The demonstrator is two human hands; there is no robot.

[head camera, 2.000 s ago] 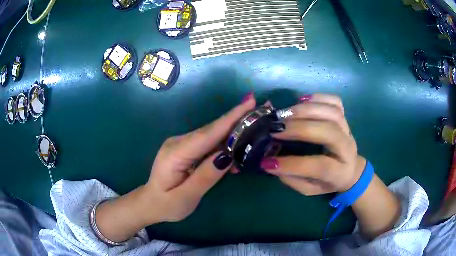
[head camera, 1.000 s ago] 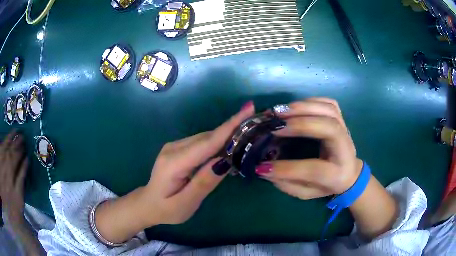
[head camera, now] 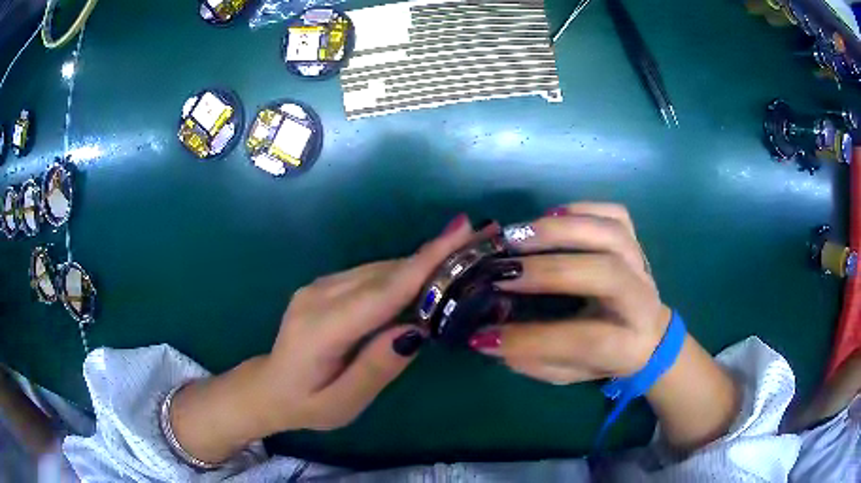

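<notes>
A thick dark watch [head camera: 463, 291] with a silver rim is tilted on edge between both hands, above the green mat. My left hand [head camera: 345, 325] grips its left side, with the thumb at the lower edge. My right hand [head camera: 576, 292] grips its right side, with fingers on the top edge and the thumb low on the dark face. The fingers hide part of the watch, and I cannot tell whether its halves are fully closed. A blue strap [head camera: 656, 363] is around my right wrist.
Round internal modules [head camera: 283, 139] lie at upper left, beside a striped adhesive sheet [head camera: 453, 52]. Black tweezers [head camera: 647, 66] lie at upper right. Open watch cases [head camera: 75, 291] line the left side. Black parts with a gold cylinder [head camera: 836, 258] stand at right. A person's sleeve shows at lower left.
The view has shifted slightly. Another open case now lies beside the lowest one at left, and the other person's hand seen there earlier is gone. Both my hands keep holding the watch.
</notes>
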